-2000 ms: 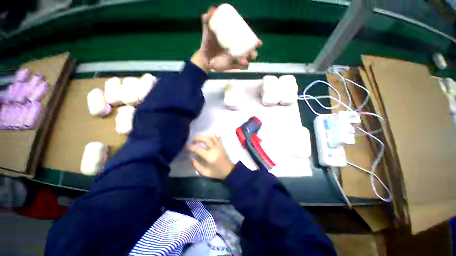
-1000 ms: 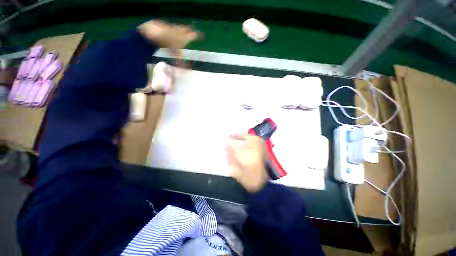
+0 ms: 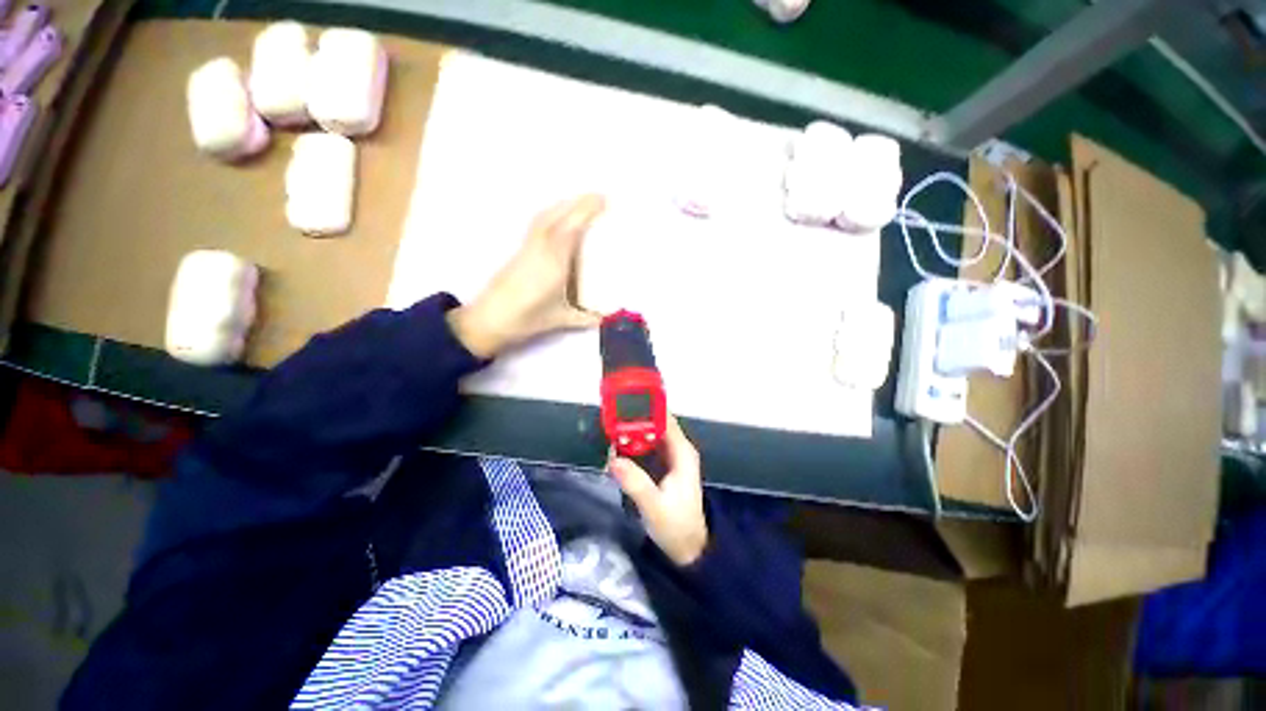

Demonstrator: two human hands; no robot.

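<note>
My left hand (image 3: 532, 288) is curled around the left side of a cream hand warmer (image 3: 605, 264) over the white paper sheet (image 3: 472, 181); the warmer's right edge blends into the bright paper. My right hand (image 3: 669, 493) grips the red and black infrared thermometer (image 3: 632, 393), its screen facing me and its black front end close to the warmer. Whether they touch cannot be told. A paired hand warmer (image 3: 843, 178) stands at the paper's back right. Another warmer (image 3: 864, 345) is at its right edge, and a washed-out one (image 3: 705, 167) is near the back.
Several cream warmers (image 3: 322, 183) stand on the cardboard sheet (image 3: 111, 181) at left. Pink-lilac units (image 3: 20, 70) are at the far left. A power strip (image 3: 933, 347) with chargers and white cables, then upright cardboard (image 3: 1138, 375), are at right. The green conveyor (image 3: 694, 42) runs behind a metal rail.
My left hand has come back from the conveyor side to the paper and holds a warmer. My right hand, empty before, has taken up the thermometer. The camera view has shifted.
</note>
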